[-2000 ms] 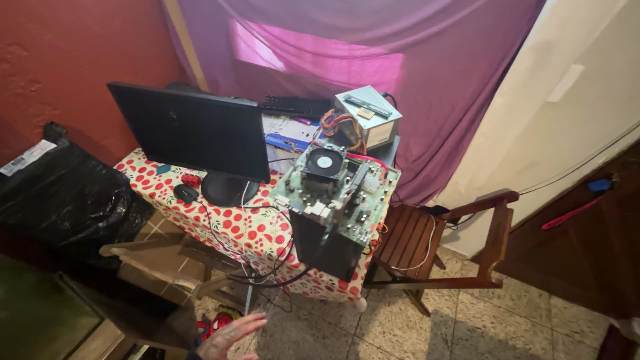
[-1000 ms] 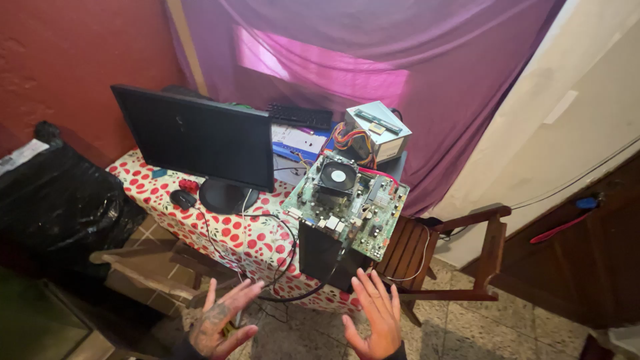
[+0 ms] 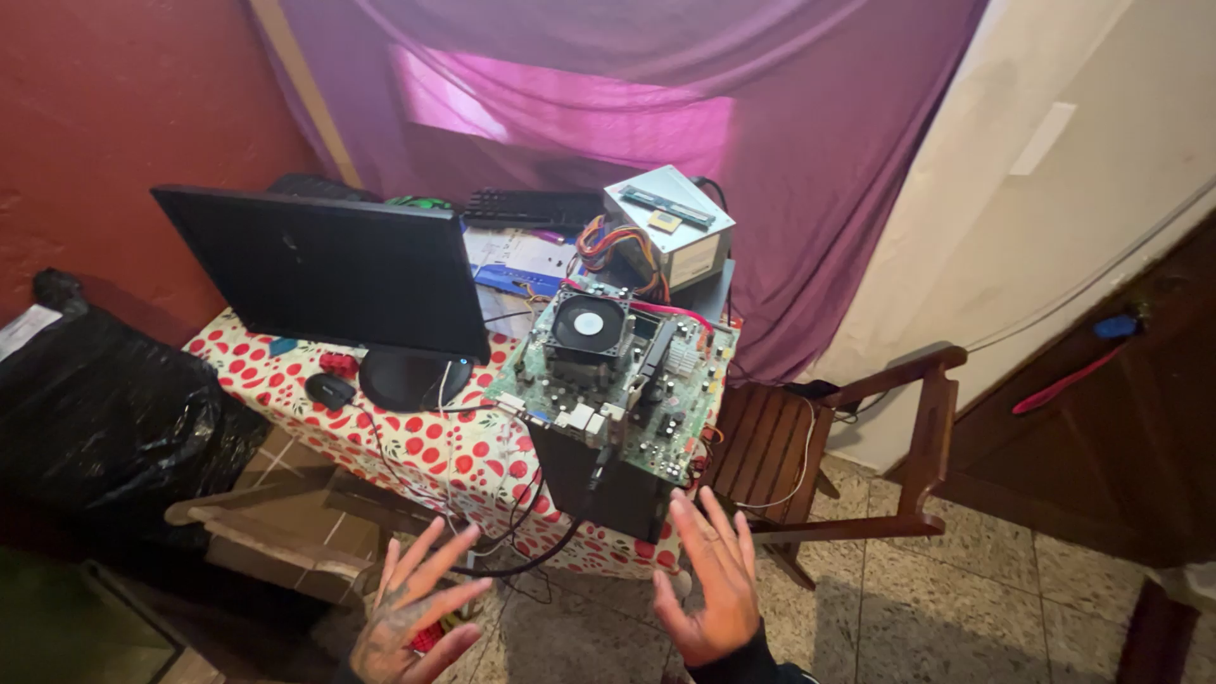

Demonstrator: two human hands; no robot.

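Observation:
My left hand is spread in the air in front of the table, holding nothing. My right hand, fingers apart and empty, is just below the near corner of a green computer motherboard. A black CPU cooler fan sits on the board, and a black cable runs from its near edge. The board lies on a black box-like case. Behind it, a metal power supply carries a RAM module and a small square chip, with coloured wires beside it.
A black monitor, a mouse and a keyboard stand on the table with its cherry-print cloth. Wooden chairs flank it. A black plastic bag is at the left; cables hang off the front edge.
Two seconds ago only one hand showed, low at the bottom edge. Both hands are now raised and spread before the table. The things on the table have not plainly moved.

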